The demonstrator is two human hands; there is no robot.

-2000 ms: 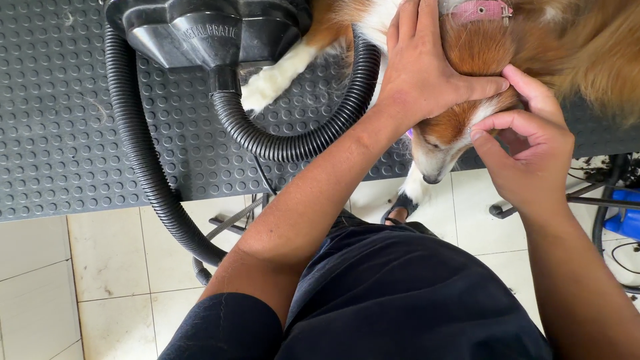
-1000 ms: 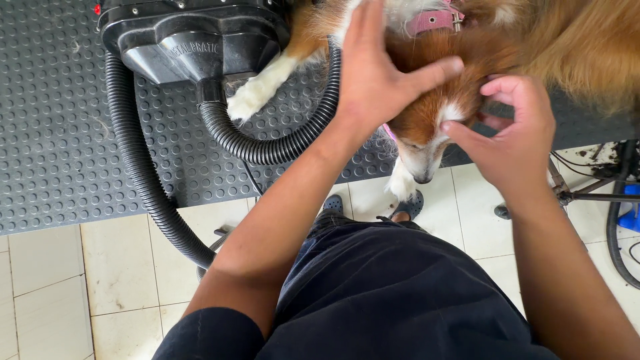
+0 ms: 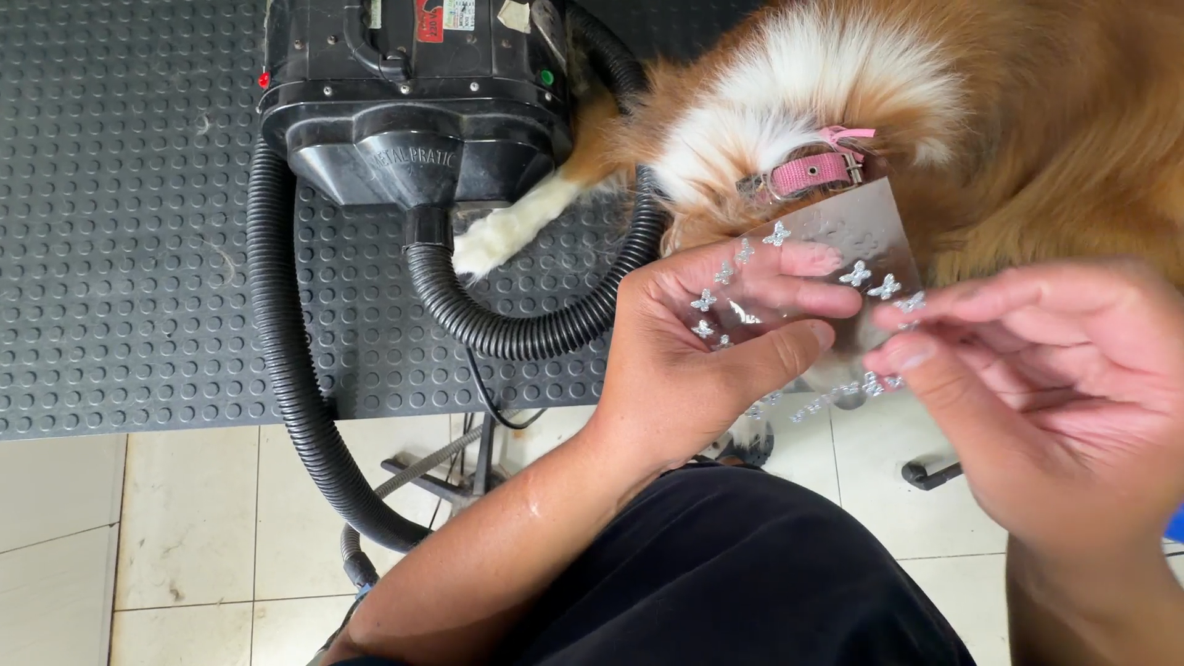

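A clear plastic sheet of silvery butterfly stickers [image 3: 856,227] is pinched between the thumb and fingers of my left hand [image 3: 712,351]. At the sheet's right edge is my right hand [image 3: 1045,379], its thumb and index fingertip close together by the butterflies; whether a sticker is between them I cannot tell. Behind the sheet lies a brown and white dog [image 3: 832,83] wearing a pink collar [image 3: 814,174] with a metal buckle. The dog's head is mostly hidden by the sheet and my hands. One white front paw [image 3: 509,231] stretches out on the table.
A black pet dryer [image 3: 416,129] sits on the studded rubber-topped table [image 3: 120,231]. Its ribbed hose [image 3: 277,324] loops beside the paw and hangs over the table's front edge. Below are a tiled floor [image 3: 185,518] and a metal stand leg [image 3: 481,458].
Both hands have left the dog's head, where they were touching its fur. A sheet of butterfly stickers is now in my left hand. More of the dog's back and the dryer shows.
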